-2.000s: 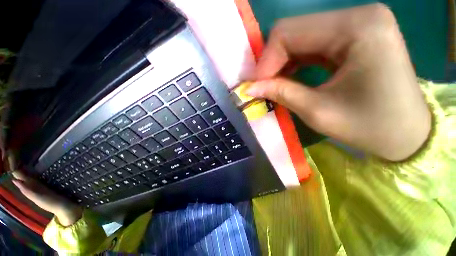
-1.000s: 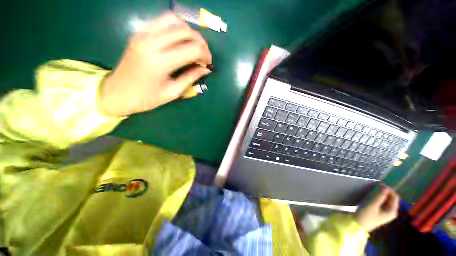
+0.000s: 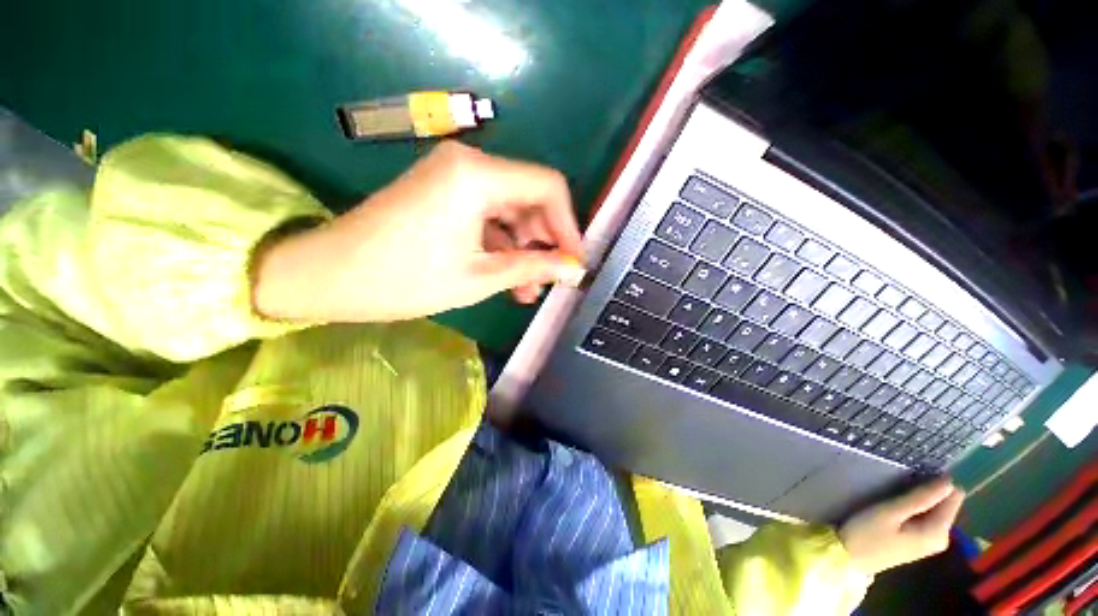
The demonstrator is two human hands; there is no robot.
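Observation:
An open grey laptop (image 3: 698, 421) with black keys lies tilted across the view. My left hand (image 3: 452, 241) is at its left side edge. Thumb and fingertips are shut on a small yellow USB stick (image 3: 572, 272) touching that edge; whether its plug is inside a port is hidden. My right hand (image 3: 901, 527) is at the laptop's front right corner with fingers curled; its grip is unclear. Small pale yellow plugs (image 3: 1004, 431) stick out of the right side edge. A dark and yellow USB stick (image 3: 415, 116) lies loose beyond my left hand.
The green bench (image 3: 241, 54) extends at the left and back. A white liner with a red tray edge (image 3: 656, 132) shows under the laptop. A white card (image 3: 1075, 415) and red trays (image 3: 1042, 548) are at the right. A thin cord runs near them.
The view has swung from the laptop's right side to its left. My left hand has moved from over the bench to the left edge with the stick. My right hand has left the plugs.

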